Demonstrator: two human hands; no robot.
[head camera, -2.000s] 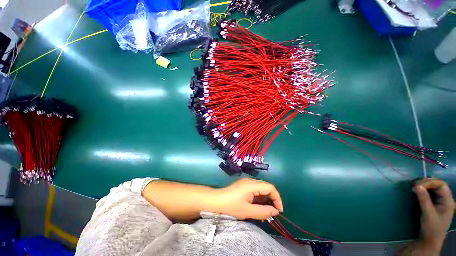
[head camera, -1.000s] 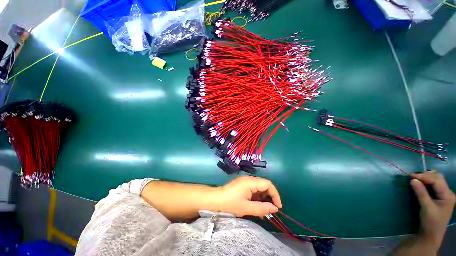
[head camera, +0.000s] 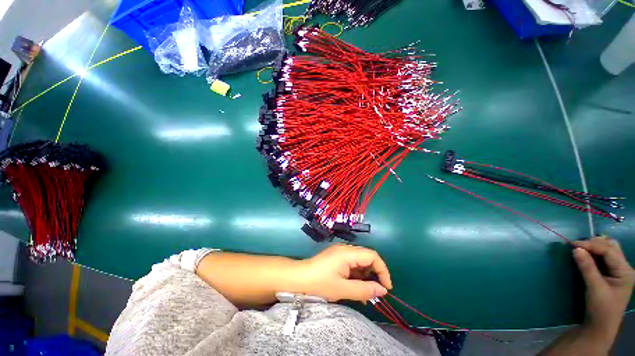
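Note:
My left hand (head camera: 348, 274) is near the table's front edge, with thumb and fingers pinched on a wire harness (head camera: 397, 317). Its red wires trail right and down over the edge; its housing is hidden in the fingers. My right hand (head camera: 604, 268), at the right edge of the table, pinches the end of a single red lead wire (head camera: 501, 205). The lead runs up and left to a whitish tip on the table. A set-apart harness (head camera: 532, 188) lies above it, its black housing at the left. The large harness pile (head camera: 348, 125) lies fanned out in the middle.
A side harness bundle (head camera: 49, 198) lies far left. Clear bags, one with dark contents (head camera: 247, 52), lie beside a blue bin (head camera: 167, 17). A small yellow block (head camera: 220, 87) is near them. Another blue bin (head camera: 532, 26) stands back right. Dark wires (head camera: 355, 10) lie at the back.
My right hand has shifted slightly up, and the single red lead is now drawn straighter. My left hand stays nearly in place with its harness. The view has shifted slightly.

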